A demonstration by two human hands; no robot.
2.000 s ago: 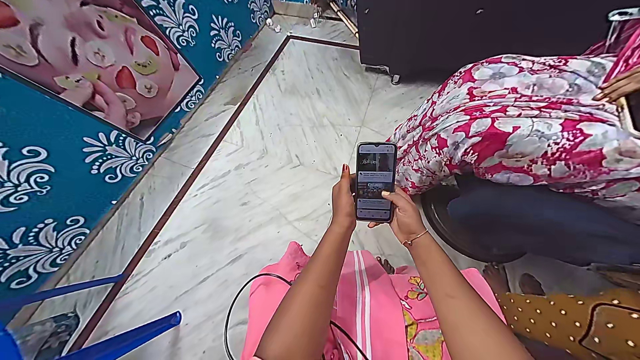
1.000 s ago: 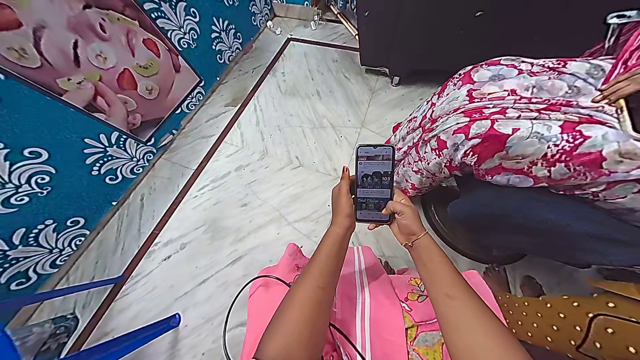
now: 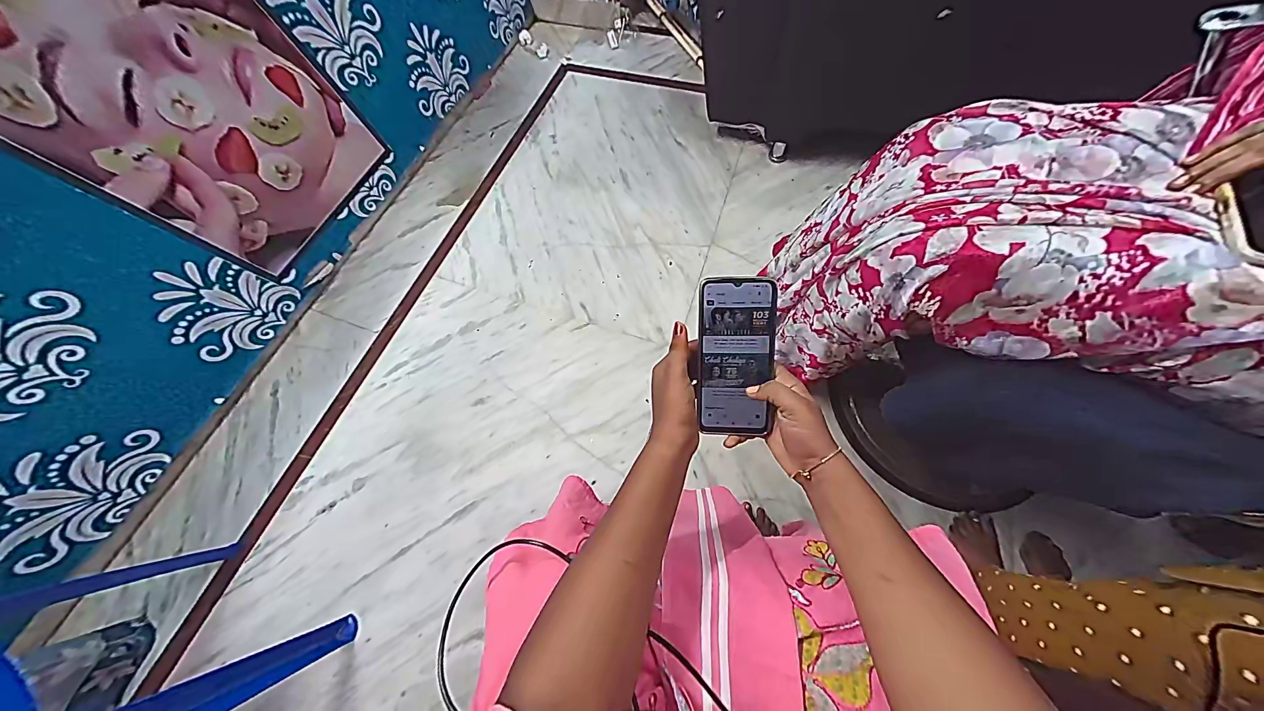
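A dark-framed smartphone point(image 3: 736, 355) is upright in front of me at the centre, its lit screen showing pictures and writing. My left hand point(image 3: 676, 390) is closed around its left edge, the thumb pointing up alongside. My right hand point(image 3: 793, 415), with a thin bracelet at the wrist, holds the lower right edge, and its thumb lies over the lower part of the screen. The fingers behind the phone are mostly hidden. Below the hands, pink embroidered clothing point(image 3: 731, 592) covers my lap, and a black cable point(image 3: 446, 612) loops across it.
A person in a red-and-white floral garment point(image 3: 1037, 237) sits close at the right, one hand point(image 3: 1224, 163) at another phone point(image 3: 1242, 217). Behind stands a black piece of furniture point(image 3: 889, 59). Blue plastic chair legs point(image 3: 267, 662) are at lower left, beside a patterned blue wall point(image 3: 118, 247) and marble floor point(image 3: 474, 385).
The pictures on the phone's screen have shifted and changed. Both hands stay around the phone in much the same place.
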